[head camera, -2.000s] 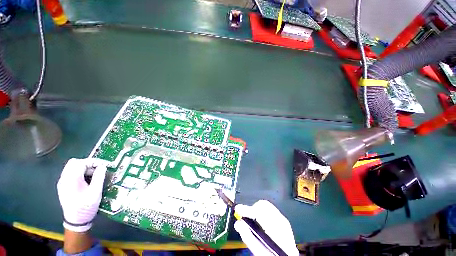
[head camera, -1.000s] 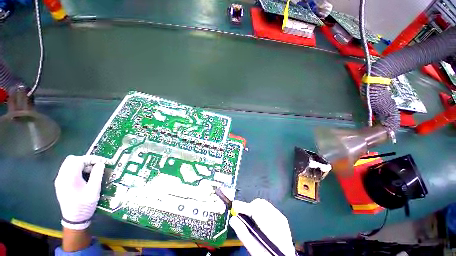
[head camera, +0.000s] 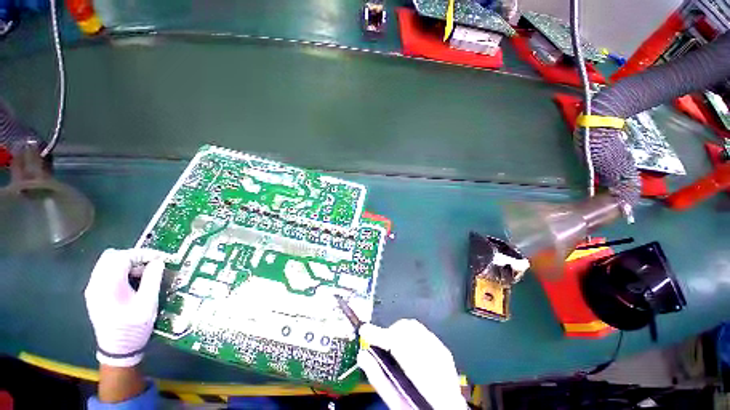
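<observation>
A large green circuit board (head camera: 240, 248) with white solder areas lies on the bench in front of me, over a red carrier (head camera: 376, 218) that shows at its right edge. My left hand (head camera: 126, 304), in a white glove, is at the board's left edge, fingers bent together; whether it pinches the rim or solder wire, I cannot tell. My right hand (head camera: 412, 360), gloved, holds a soldering iron (head camera: 392, 370) with a black-and-yellow handle. Its dark tip is at the board's lower right part, on or just over a white area.
Right of the board stand an iron stand with a tan sponge (head camera: 490, 296), a clear fume hood (head camera: 560, 228) on a ribbed hose (head camera: 612, 152), and a black fan (head camera: 636, 284). Another hood (head camera: 44, 208) is at left. Boards on red carriers (head camera: 448, 44) are at the back right.
My right hand and the iron have shifted slightly left, the tip moving a little left and up over the white area. My left hand stays at the board's left edge.
</observation>
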